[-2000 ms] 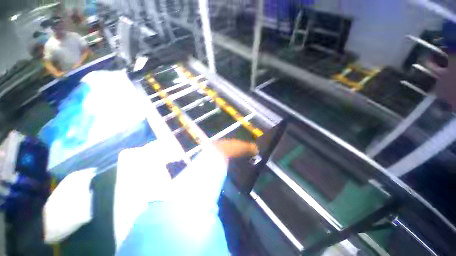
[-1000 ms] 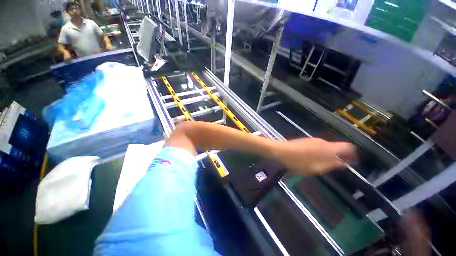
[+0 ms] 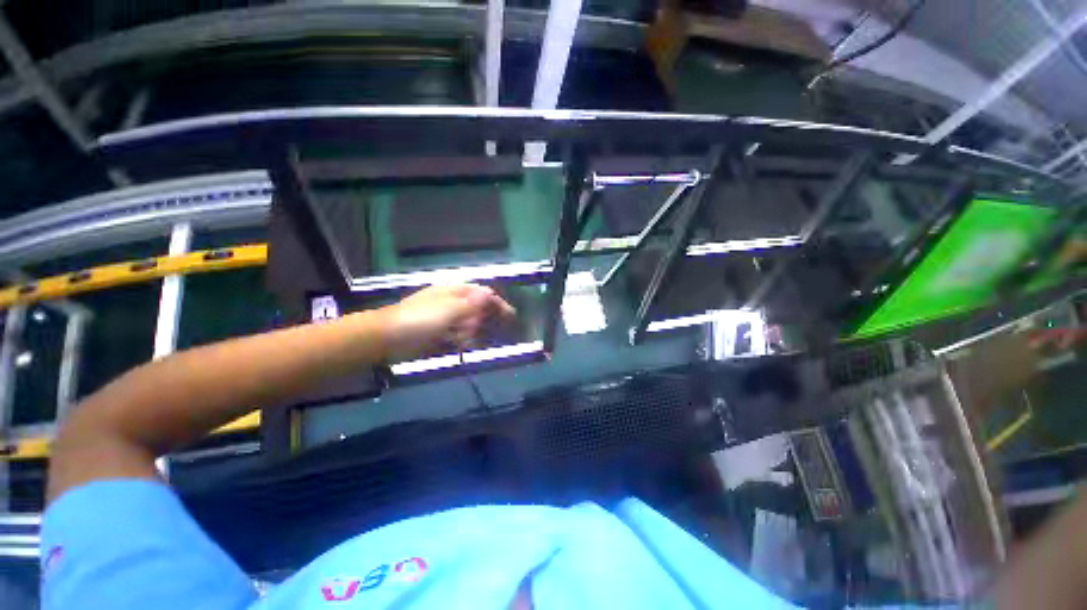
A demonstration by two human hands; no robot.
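My left hand (image 3: 459, 319) is over the dark line frame, left of centre, with its fingers curled. A thin dark strand shows just below it; I cannot tell whether the hand holds it. A large dark panel with fine vent holes (image 3: 608, 427), which looks like a television back, lies between the line and my blue shirt. My right forearm is blurred at the lower right edge; its hand is cut off by the edge.
A bright green screen (image 3: 966, 268) stands at the right. An open box (image 3: 971, 459) of long whitish wrapped pieces is at lower right, beside papers (image 3: 763, 459). Yellow roller strips (image 3: 131, 274) run at the left. Dark crossbars span the line.
The view has swung right, so the bag stacks and the other person are out of the picture. The green screen and parts box have come in. My left arm stays extended over the line.
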